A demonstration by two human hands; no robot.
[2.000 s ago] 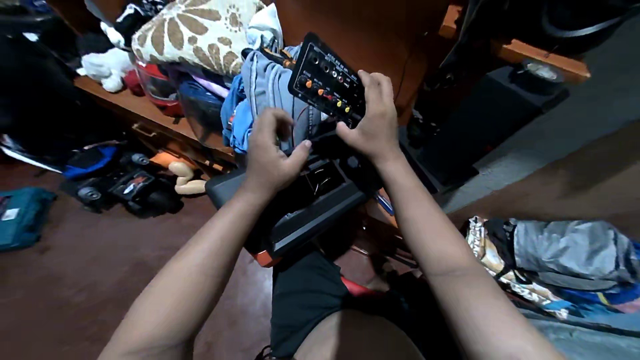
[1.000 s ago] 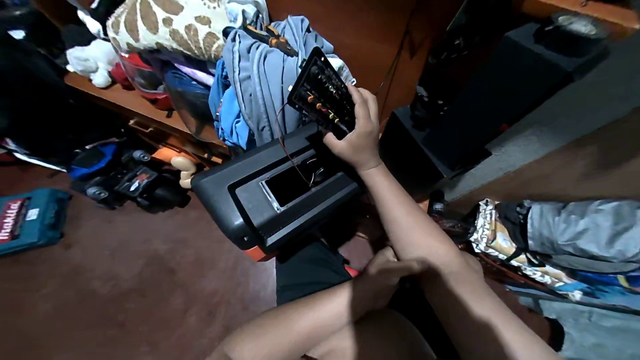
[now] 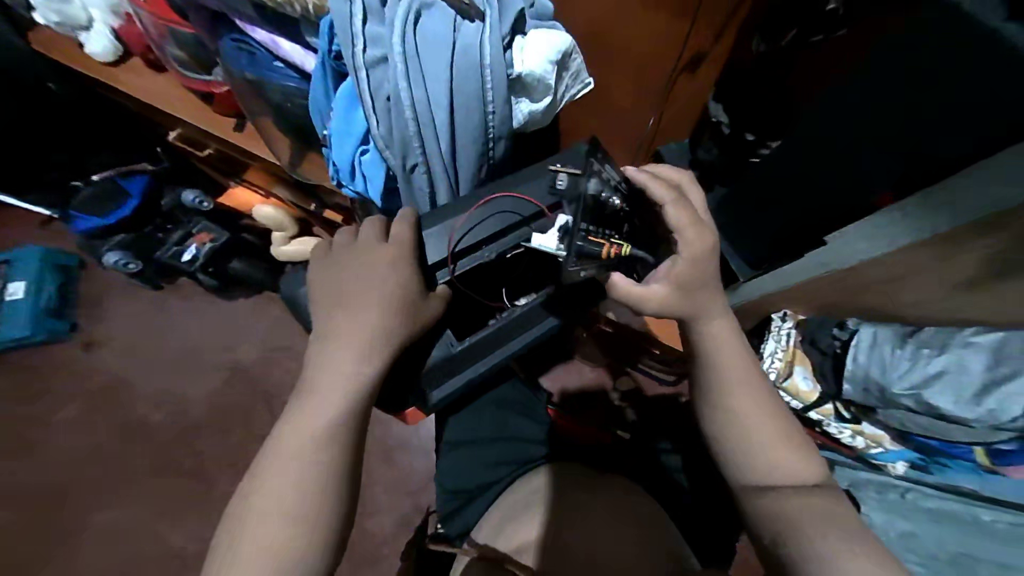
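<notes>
A black speaker box lies over my lap, with a rectangular opening in its upper face. My right hand grips the edge of a black control panel with knobs and jacks, tilted up at the right end of the box. A red wire and a black one loop between the panel's back and the opening. My left hand rests palm down on the left part of the box, fingers over its far side and thumb by the opening. The box's inside is mostly dark.
Grey clothes are heaped just beyond the box. A toy vehicle and a teal tool case stand on the floor at left. Folded fabrics lie at right, below a dark cabinet.
My left hand has moved from beside my right forearm onto the box. The panel, held in my right hand, has turned so its back with the wires shows.
</notes>
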